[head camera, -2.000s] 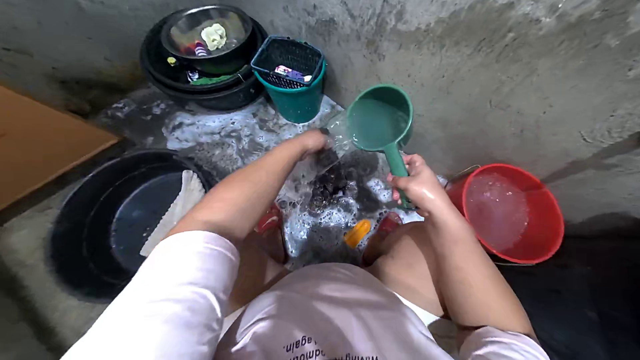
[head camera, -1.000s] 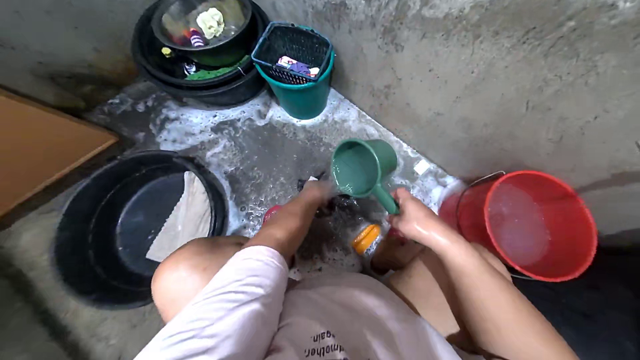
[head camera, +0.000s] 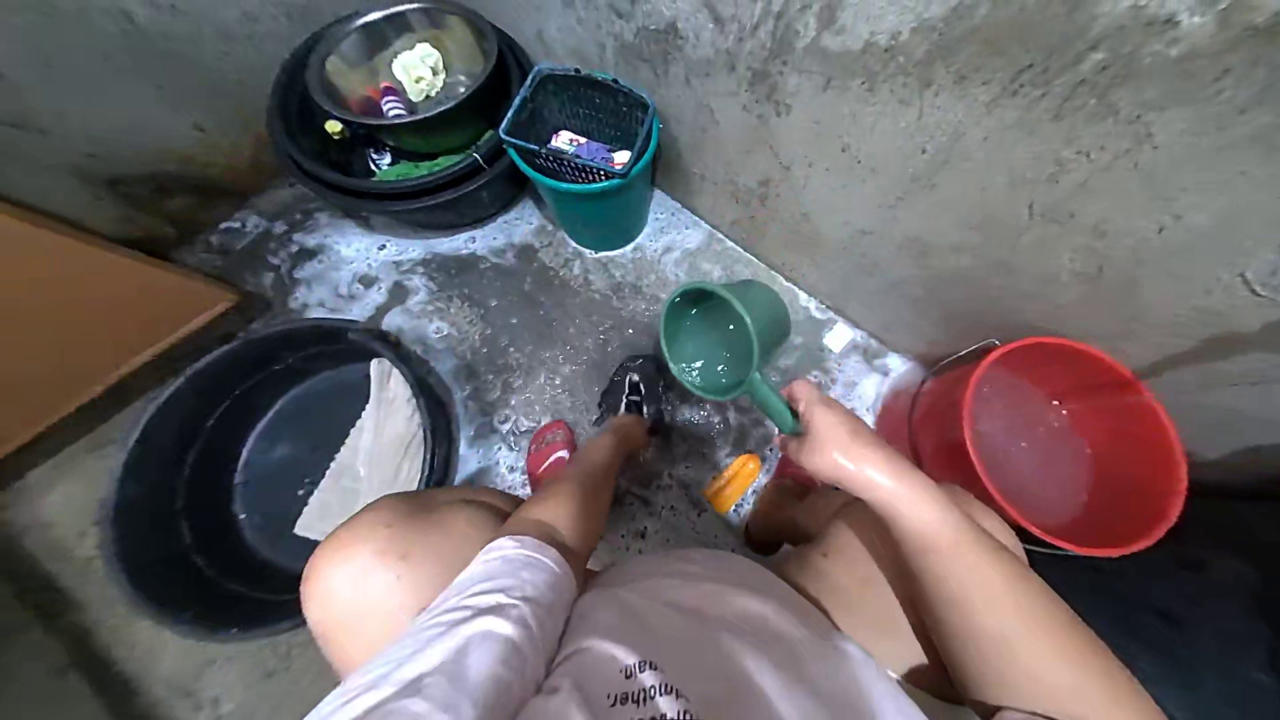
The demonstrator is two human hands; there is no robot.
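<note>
My right hand (head camera: 825,435) is closed around the handle of a green plastic dipper (head camera: 770,320), which is tilted and has water in it. Low over the wet floor, my left hand (head camera: 630,432) is at a black shoe (head camera: 632,388) with pale laces or trim; its fingers are partly hidden, and the hold looks like a grip on the shoe. An orange scrub brush (head camera: 733,483) lies on the floor beside my right foot. A red slipper (head camera: 551,452) shows on my left foot.
A red bucket (head camera: 1075,445) of cloudy water stands at right. At left is a black basin (head camera: 280,475) with a pale cloth (head camera: 370,455) over its side. Stacked basins (head camera: 400,205) and a teal bucket (head camera: 605,215) carrying a dark basket (head camera: 580,110) stand by the concrete wall. Suds cover parts of the floor.
Two seconds ago thick suds lay around the dark item near my left hand; now there are fewer there. The dipper stays in my right hand throughout. The view has shifted somewhat.
</note>
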